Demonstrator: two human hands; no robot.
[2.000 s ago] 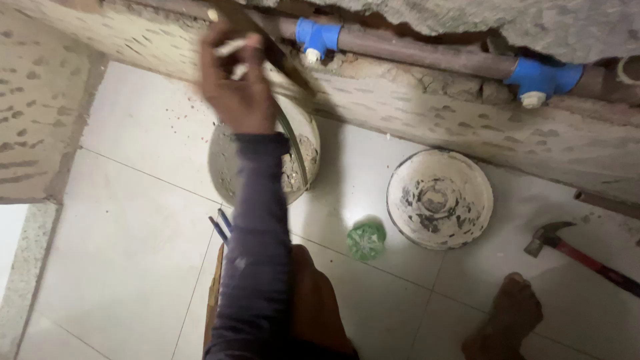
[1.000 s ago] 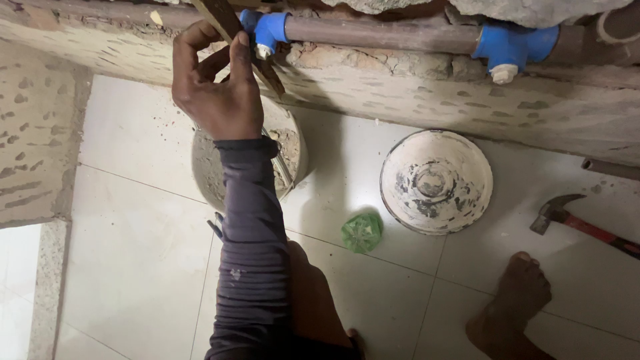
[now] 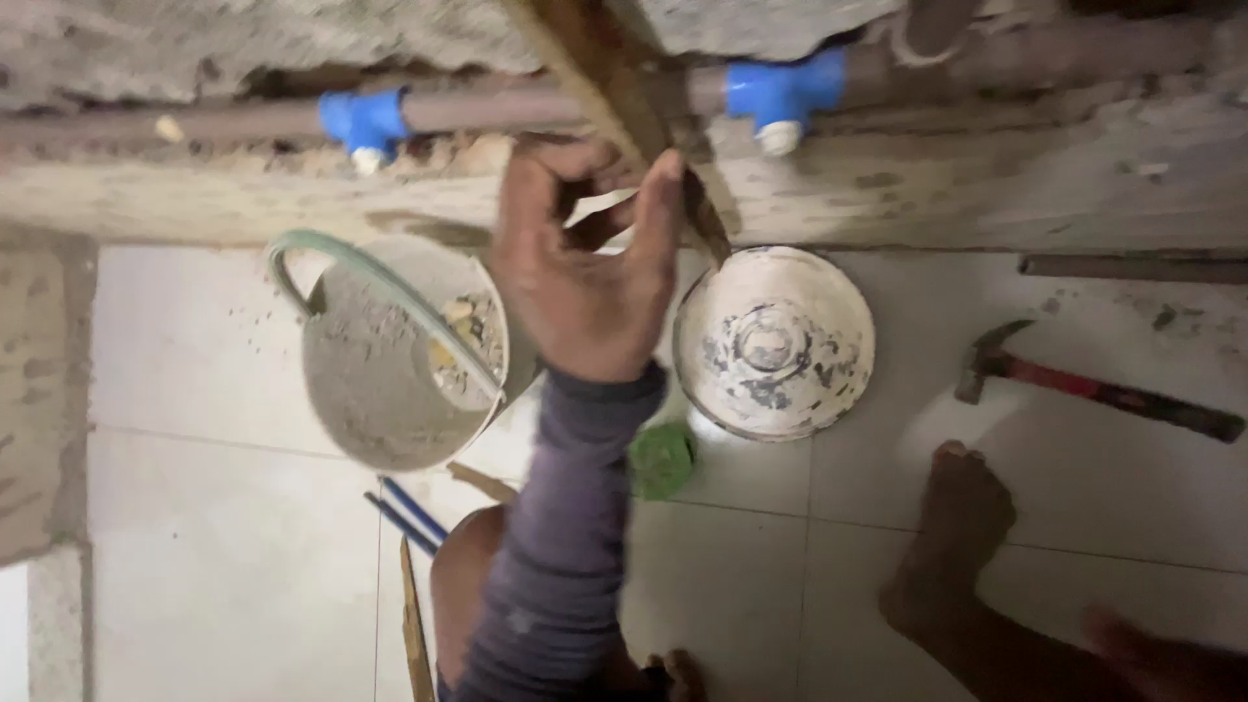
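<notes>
My left hand, in a dark sleeve, grips a wooden strip between thumb and fingers. The strip slants across a brown pipe set in the broken wall, between two blue tee fittings with white plugs. Its lower end hangs by the upper edge of a round, whitish, stained lid. Left of the hand stands a bucket with a green hose-like handle and rubble inside. A blurred shape at the lower right appears to be my right hand; its fingers are unclear.
A claw hammer and a loose pipe lie on the tiled floor at the right, near a bare foot. Green crumpled plastic lies below the lid. Blue rods and a wood piece lie below the bucket.
My left hand has moved right with the wooden strip, from beside the left blue tee to between the two tees. The blurred shape at the lower right has come into view.
</notes>
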